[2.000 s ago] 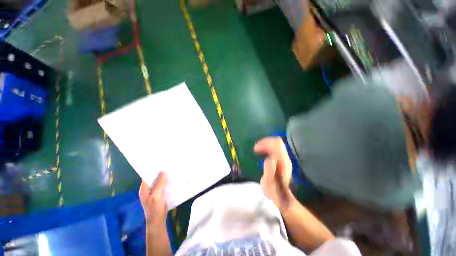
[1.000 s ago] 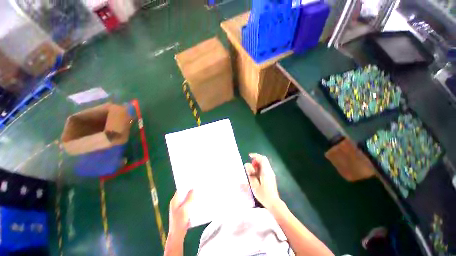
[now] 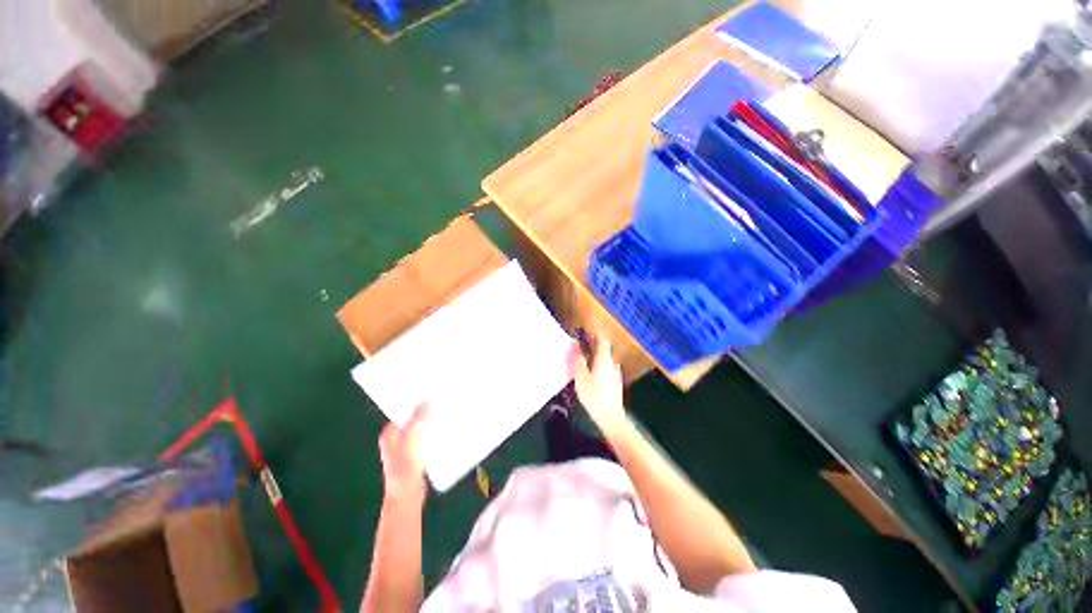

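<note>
A blank-looking white paper sheet point(image 3: 473, 371) is held in front of me at a tilt, over a brown carton. My left hand point(image 3: 404, 453) grips its lower left edge with the thumb on top. My right hand point(image 3: 596, 381) is at its right edge, with the fingers closed at the paper's edge. Something small and dark shows at the right fingertips; I cannot tell what it is. The fingers under the sheet are hidden.
A wooden desk point(image 3: 557, 198) ahead right bears a blue file holder point(image 3: 719, 258) with folders. A closed carton point(image 3: 425, 281) stands beside it. An open carton point(image 3: 210, 557) is lower left by red floor tape. A dark bench point(image 3: 826, 359) at right holds heaped circuit boards point(image 3: 982, 437).
The view has moved forward to the desk and file holder. The open carton has shifted to the lower left. My right hand has come to the paper's right edge.
</note>
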